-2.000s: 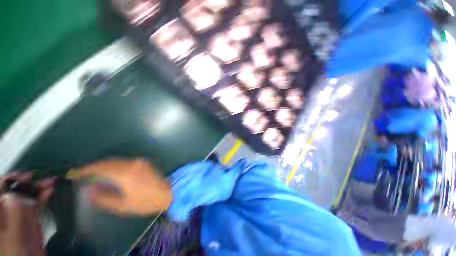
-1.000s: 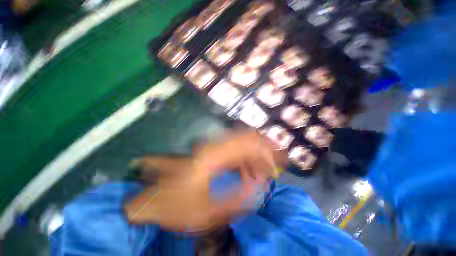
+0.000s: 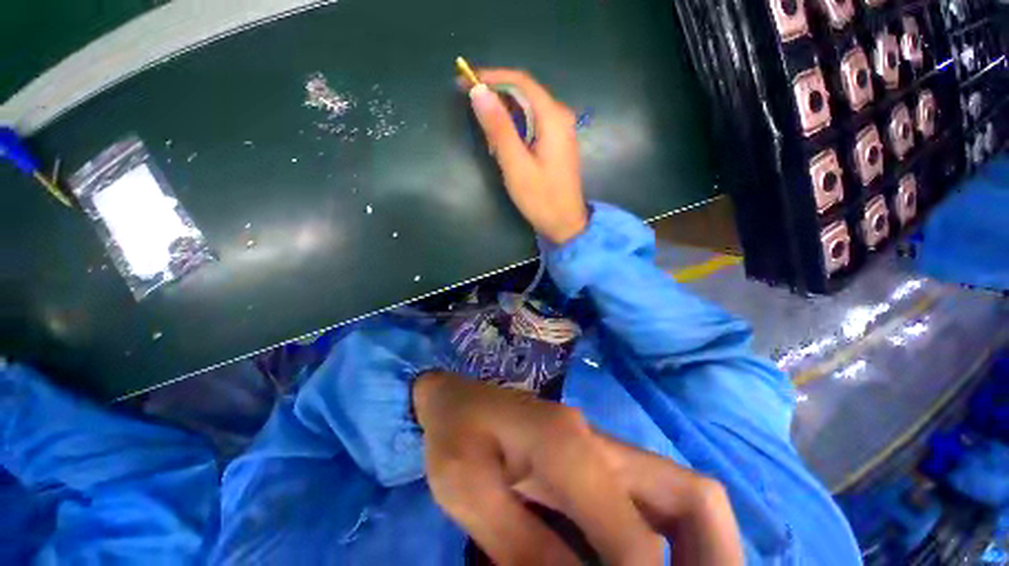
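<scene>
My right hand is over the dark green bench, fingers closed around a slim pen-like tool with a yellow-gold tip; a pale cord runs from the hand. My left hand is large and close to the camera at the bottom edge, fingers curled around a dark piece, mostly hidden by the fingers and cut off by the frame. Tiny silvery parts lie heaped on the bench left of my right hand, with more specks scattered around.
A clear zip bag with a white label lies on the bench at left, near a blue-handled tool. Stacked black trays with rose-gold cases stand at right. A small blue piece lies beside my right hand. A blue sleeve shows at right.
The view has shifted, showing the bench, bag and small parts. The hands, close together a second ago, are now apart: right over the bench, left near the camera. Trays appear farther right.
</scene>
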